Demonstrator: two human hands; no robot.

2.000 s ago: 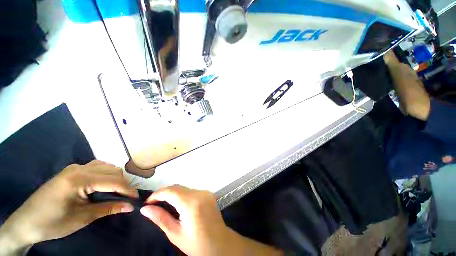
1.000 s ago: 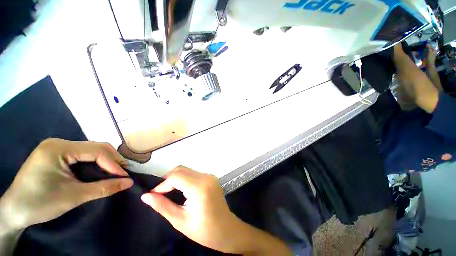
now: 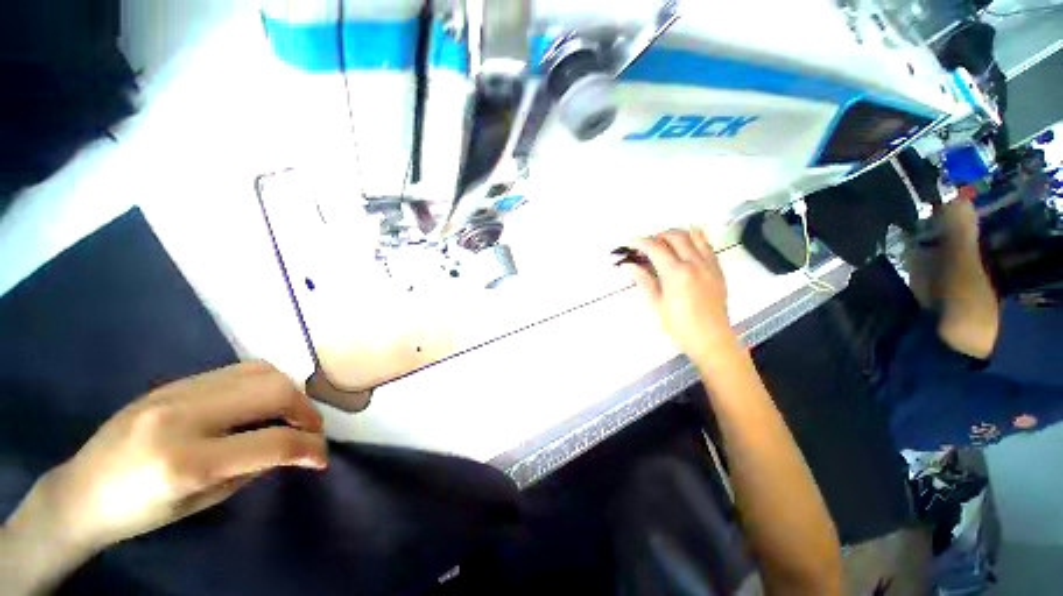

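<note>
A large black fabric panel point(image 3: 111, 309) lies on the left of the white table and hangs over its front edge. My left hand point(image 3: 192, 448) pinches the black cloth between thumb and fingers, left of the machine bed's front corner. My right hand point(image 3: 682, 279) is off the cloth, on the machine bed, with its fingertips on the small black thread snips point(image 3: 631, 256). The fingers partly cover the snips. The white and blue sewing machine point(image 3: 746, 87) stands behind, its presser foot and needle area point(image 3: 408, 227) at the left end of the head.
A grey ruler strip point(image 3: 629, 419) runs along the table's front edge. A dark block with a pale cord point(image 3: 772, 241) sits right of my right hand. A crumpled black pile point(image 3: 58, 105) is at the far left. Another person's arm point(image 3: 970, 291) is at the right.
My right hand has let go of the cloth and moved right and up to the snips. My left hand remains on the cloth. The camera view has shifted slightly.
</note>
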